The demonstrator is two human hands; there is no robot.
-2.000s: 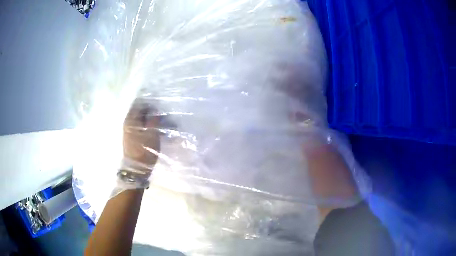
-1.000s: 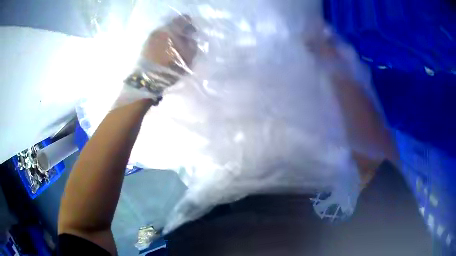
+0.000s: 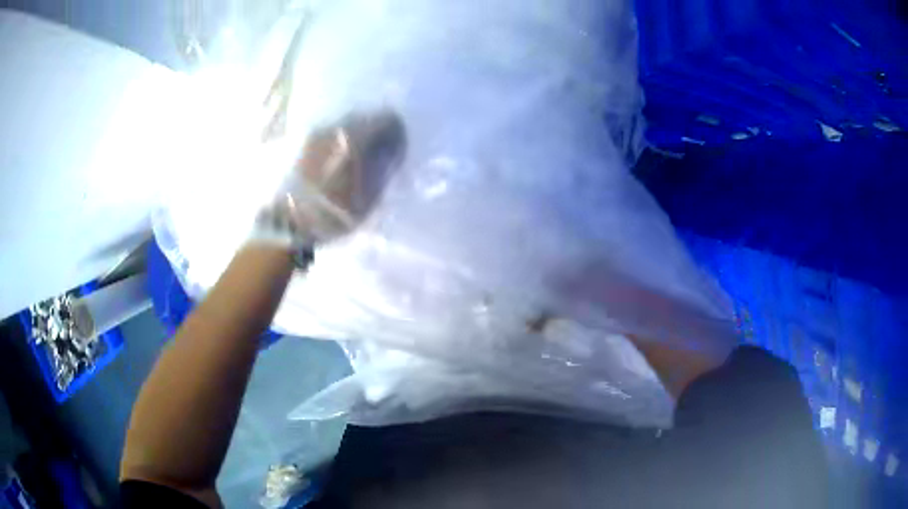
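Note:
A huge clear plastic sack (image 3: 478, 119), whitish and bulging, fills the middle of the view and lies against my front. My left hand (image 3: 355, 169) is inside or under its film at the left of centre, blurred, with a bracelet at the wrist. Its fingers are too blurred to tell what they grip. My right forearm reaches into the sack at the lower right. My right hand (image 3: 572, 288) is a faint blur behind the film, and its fingers cannot be made out.
A white table edge (image 3: 70, 149) is at the left. Below it are a pale tube (image 3: 121, 303) and a blue bin of loose silver parts (image 3: 62, 343). Blue crates (image 3: 767, 189) stand at the right. A small pale item (image 3: 285, 483) is on the floor.
Both hands first moved up with the sack. Since then my left hand has come down a little, and my right hand has moved down and inward. The sack's lower edge has bunched near my front.

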